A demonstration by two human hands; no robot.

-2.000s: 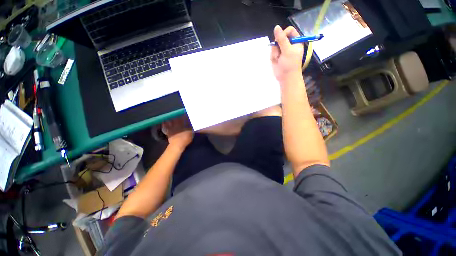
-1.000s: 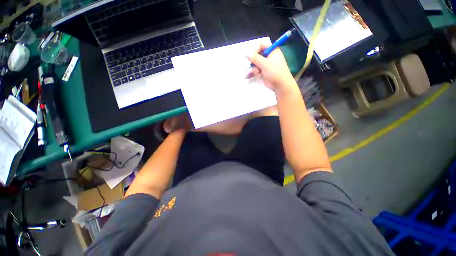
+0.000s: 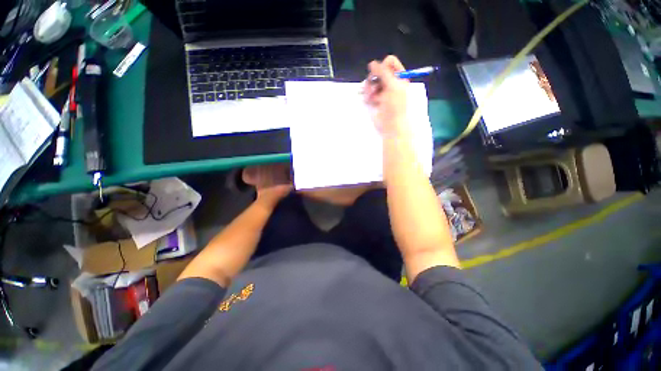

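A white record sheet point(image 3: 337, 145) lies over the bench edge and above my lap; glare hides any writing. My right hand point(image 3: 385, 93) holds a blue pen point(image 3: 417, 72) over the sheet's upper part. My left hand point(image 3: 268, 177) is at the sheet's lower left, below the bench edge; its fingers are partly hidden, and I cannot tell if it grips the sheet. An open silver laptop point(image 3: 243, 119) with black keys stands behind the sheet, which overlaps its front right corner.
Black mat point(image 3: 167, 109), markers point(image 3: 61, 138), a black tube-like tool point(image 3: 92, 119) and an open notebook point(image 3: 22, 127) are on the left. A yellow strap point(image 3: 500, 76) hangs at right near a second device point(image 3: 514, 101). Below are cardboard boxes point(image 3: 119, 255), a stool point(image 3: 598, 174) and a blue rack point(image 3: 634, 319).
My right hand with the pen has moved to the sheet's upper part, and the pen now lies flatter. The whole view has turned, so the sheet and laptop look straighter.
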